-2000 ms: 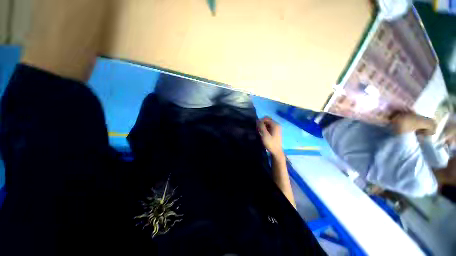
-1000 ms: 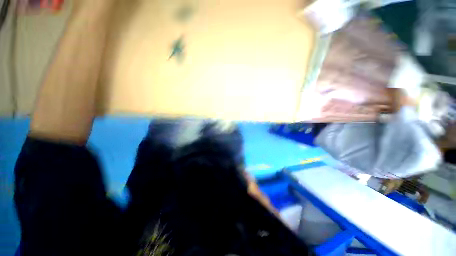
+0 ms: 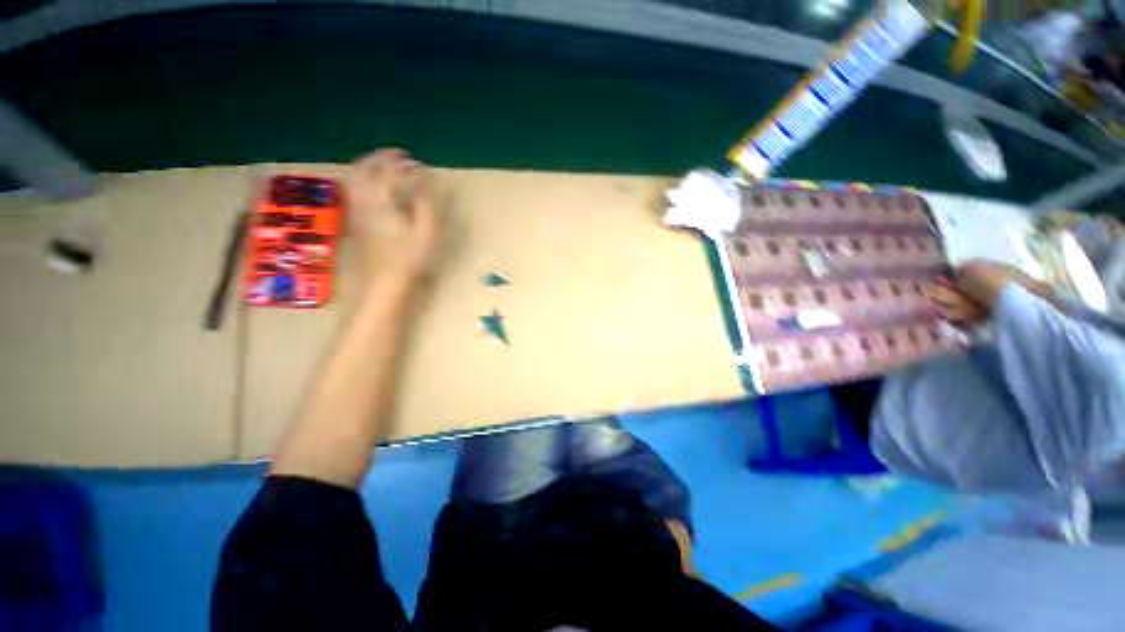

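My left hand [image 3: 397, 222] is on or just above the tan bench [image 3: 592, 296], right of an orange-red phone case [image 3: 294, 241] with dark print. The hand is blurred; its fingers look apart and nothing shows in it. The phone lies face down, not held. Only a sliver of skin of my right arm or hand shows beside my right thigh; its fingers cannot be made out. A white cartridge with blue print [image 3: 829, 96] lies at the back right, its tip end by a crumpled white tissue [image 3: 704, 204].
A thin dark stick [image 3: 227, 269] lies left of the phone, a small black piece [image 3: 69, 256] far left. A dark green conveyor [image 3: 531, 105] runs behind the bench. A neighbour's hand [image 3: 975, 294] is on the patterned mat [image 3: 839, 290]. A whitish piece [image 3: 975, 141] is on the conveyor.
The view has swung up and forward, so the phone, conveyor and cartridge show. My left hand, cut off before, is now in view. My right hand, seen at my thigh earlier, is mostly hidden.
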